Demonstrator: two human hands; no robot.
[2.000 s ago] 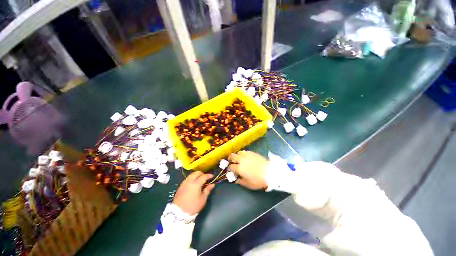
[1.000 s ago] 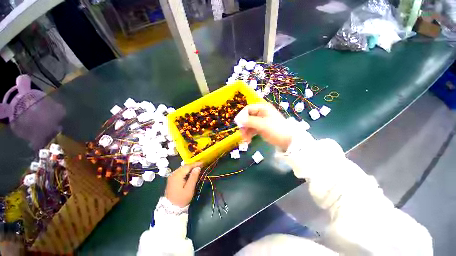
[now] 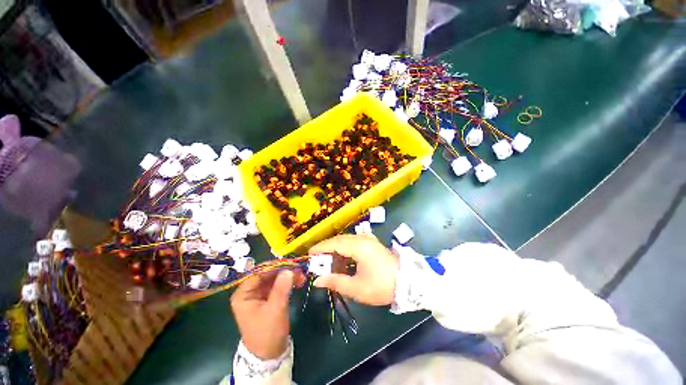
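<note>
My right hand [image 3: 365,269] is just below the near edge of the yellow parts bin [image 3: 353,210] and pinches a white housing [image 3: 321,265]. My left hand [image 3: 263,312] is beside it, with thumb and fingers closed on lead wires [image 3: 218,286]. These wires stretch left from the housing, blurred at the far end. More dark wire ends [image 3: 342,316] fan out below the fingers. Several single white units [image 3: 403,233] lie at the bin's near side. The bin holds many black-and-orange connectors [image 3: 323,171]. What lies under the left fingertips is hidden.
A tangled pile of wired units [image 3: 203,195] lies left of the bin, and another pile [image 3: 429,90] beyond it. An open cardboard box [image 3: 113,323] stands at left near a pink object [image 3: 34,173]. Yellow loops [image 3: 529,115] and plastic bags [image 3: 553,15] lie farther right. Pale uprights [image 3: 274,60] rise behind.
My right hand has come down from over the bin to beside my left hand, still holding a white housing. Wires now stretch left across my left hand. The camera view has shifted.
</note>
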